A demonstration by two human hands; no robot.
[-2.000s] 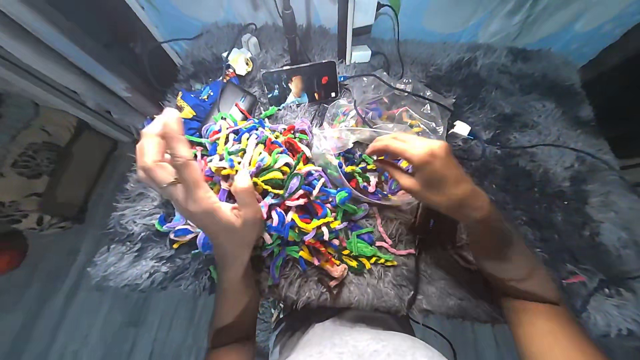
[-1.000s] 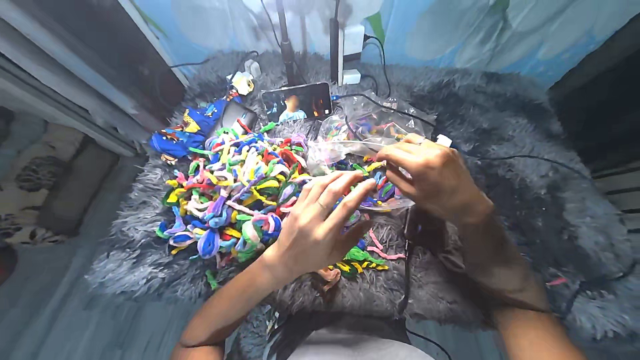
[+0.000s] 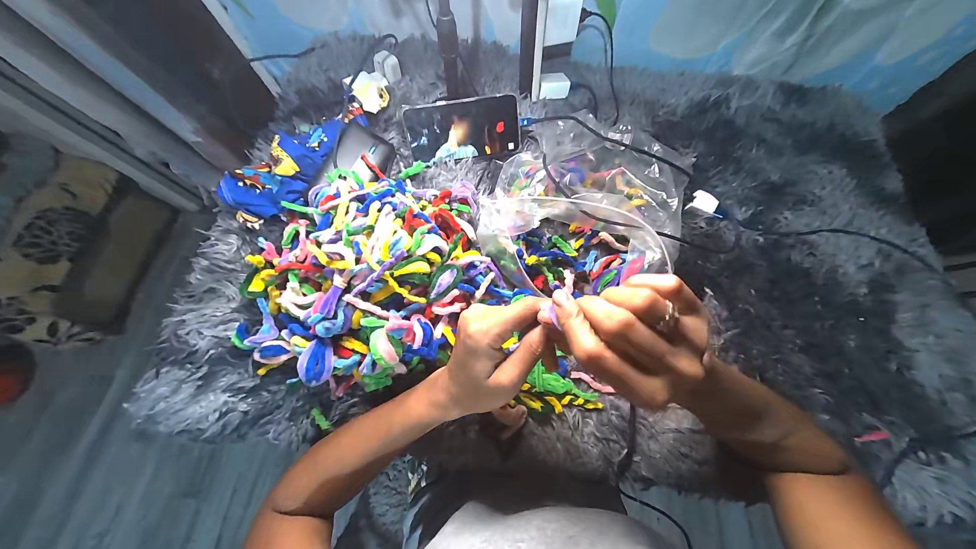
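My left hand (image 3: 496, 354) and my right hand (image 3: 637, 335) meet fingertip to fingertip, pinching a small strip of fuzzy yarn (image 3: 554, 314), pinkish purple, between them. Just beyond them lies a clear plastic bag (image 3: 663, 221), its mouth toward me, with multicoloured fuzzy pieces inside. A large heap of looped and knotted fuzzy yarn pieces (image 3: 366, 282) in many colours spreads left of the bag. Under my hands, a yellow and dark green twisted piece (image 3: 560, 402) and a green bundle (image 3: 549, 377) rest on the rug. My fingers cover part of the strip.
A phone (image 3: 461, 128) with a lit screen stands behind the heap. A blue printed cloth (image 3: 282, 171) and a dark device (image 3: 364, 149) lie at the back left. Black cables (image 3: 823, 231), a white plug (image 3: 703, 203) and a dark stand pole (image 3: 448, 46) are on the grey shaggy rug (image 3: 785, 305).
My left hand, raised over the heap two seconds ago, has come right to meet my right hand. My right hand has drawn back from the bag's mouth toward me.
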